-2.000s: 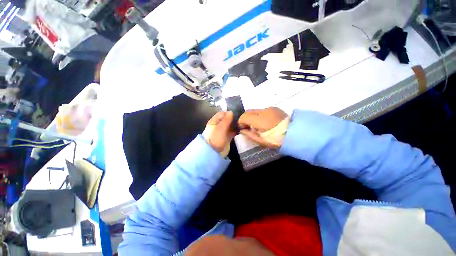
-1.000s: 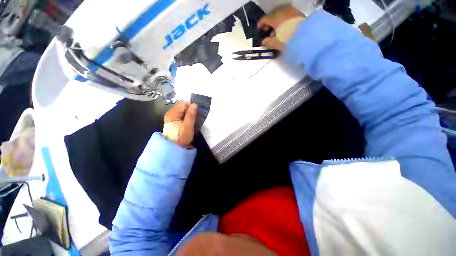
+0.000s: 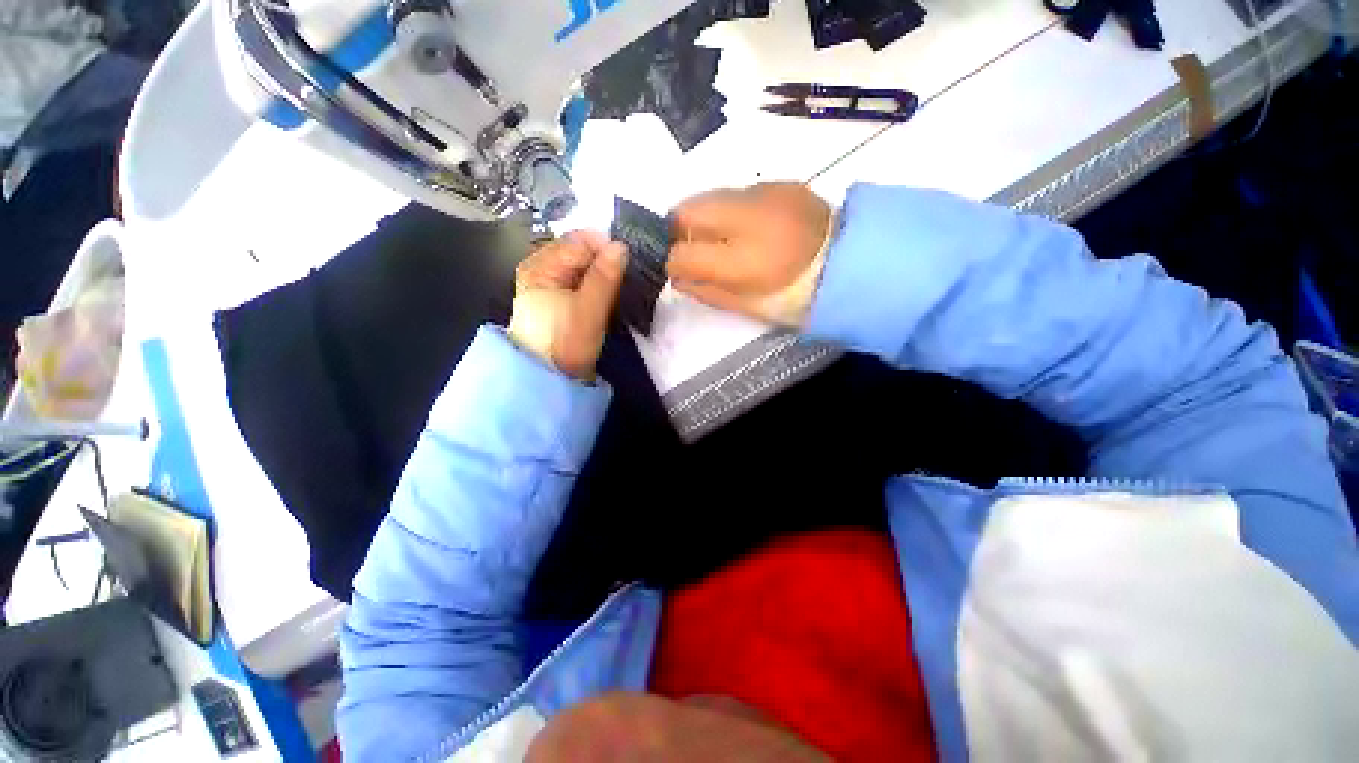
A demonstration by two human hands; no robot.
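My left hand (image 3: 569,303) pinches the edge of a black care label (image 3: 640,239) just right of the needle area (image 3: 540,194). My right hand (image 3: 750,254) holds the label's right side, its fingertips partly hidden behind it. The label shows fine pale print. A large black fabric piece (image 3: 343,365) lies under and left of my left hand and hangs over the table edge into my lap. The white sewing machine (image 3: 336,52) stands above my hands.
Black thread snips (image 3: 839,103) lie right of the machine. Black label piles (image 3: 678,75) lie at the top, and a black scrap bundle (image 3: 1118,18) at the top right. A measuring scale (image 3: 753,373) runs along the front edge. An open notebook (image 3: 161,559) is at lower left.
My right hand has come back from the label piles beside the snips to the label at my left hand. The view has shifted, and the snips show unheld.
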